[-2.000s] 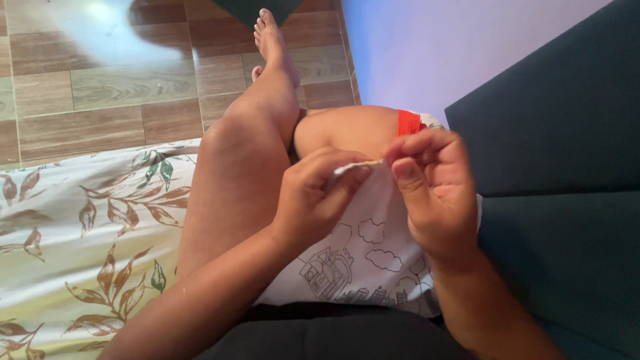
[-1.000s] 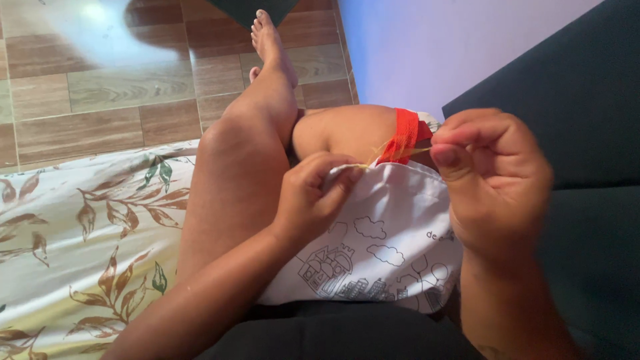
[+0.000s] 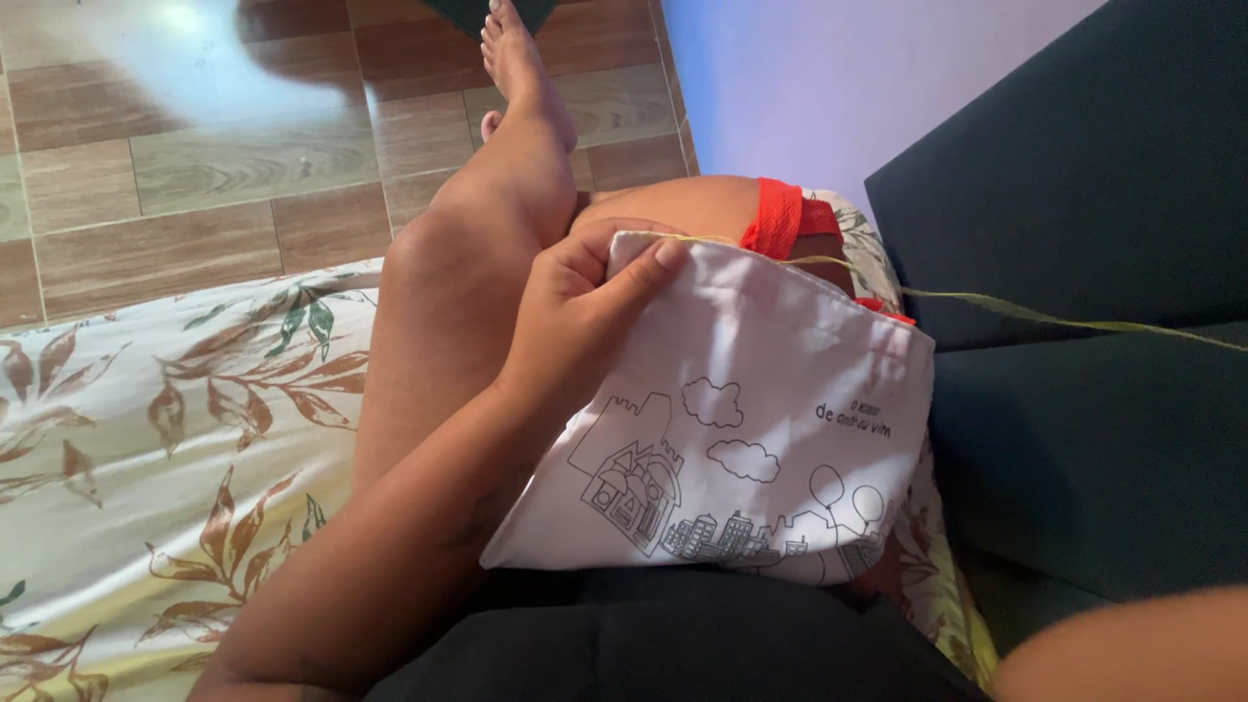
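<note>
My left hand (image 3: 600, 283) pinches the top left corner of a white fabric piece (image 3: 760, 361), thumb in front and fingers behind. The fabric lies over my lap and bears printed line drawings of buildings, clouds and balloons, with some writing. A yellow thread (image 3: 1004, 304) runs from the held edge to the right and leaves the view at the right edge. My right hand is out of view; only a blurred part of the right arm shows at the lower right. Red lace trim (image 3: 780, 216) lies across the thigh behind the fabric's top edge.
A bedsheet with a leaf print (image 3: 244, 409) spreads at the left. Dark upholstered panels (image 3: 1092, 429) stand at the right, beside a pale wall (image 3: 829, 78). Wood-look floor tiles (image 3: 253, 161) lie beyond my bent legs.
My right hand has moved right and out of view, and the yellow thread now stretches far to the right. More of the white fabric shows. The left hand keeps its hold.
</note>
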